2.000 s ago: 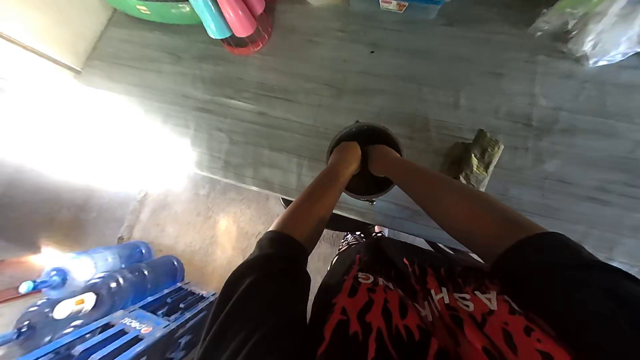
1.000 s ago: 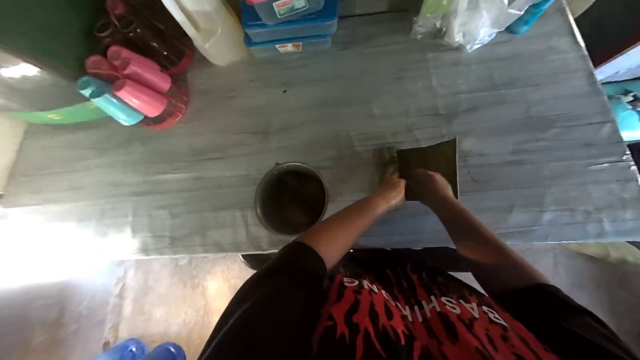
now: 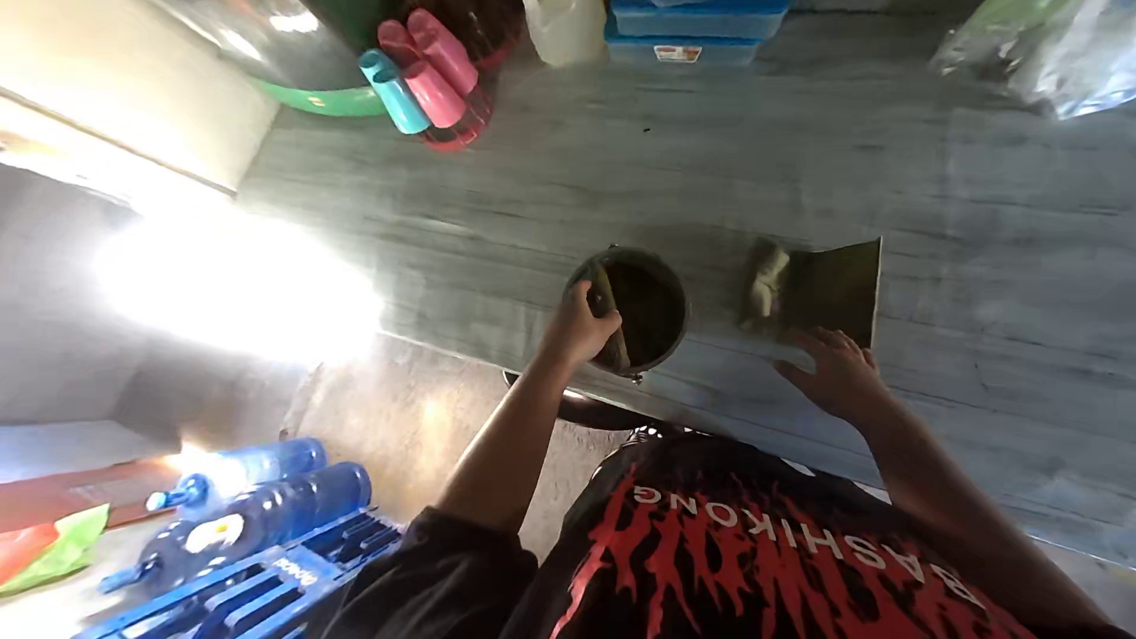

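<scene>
My left hand (image 3: 583, 327) grips a dark, elongated piece (image 3: 609, 311), possibly a folded sheet, at the left inside of a round dark pot (image 3: 655, 306). The pot stands near the table's front edge; its contents are too dark to identify. To its right lies a dark greenish-brown sheet (image 3: 834, 288), with a crumpled pale bundle (image 3: 768, 280) at its left end. My right hand (image 3: 830, 368) is over the sheet's lower edge, its fingers spread. Whether the fingertips touch the sheet is unclear.
On the grey table (image 3: 532, 195), pink and teal cups (image 3: 435, 93) stand in a red rack at the back left. Blue-lidded containers (image 3: 692, 31) and plastic bags (image 3: 1056, 53) are at the back. Large blue water bottles (image 3: 302, 501) and a blue crate (image 3: 293, 568) are at lower left.
My left hand has moved from the sheet to the pot and now holds an elongated piece there. My right hand has stayed by the sheet, its fingers now spread. The view has shifted.
</scene>
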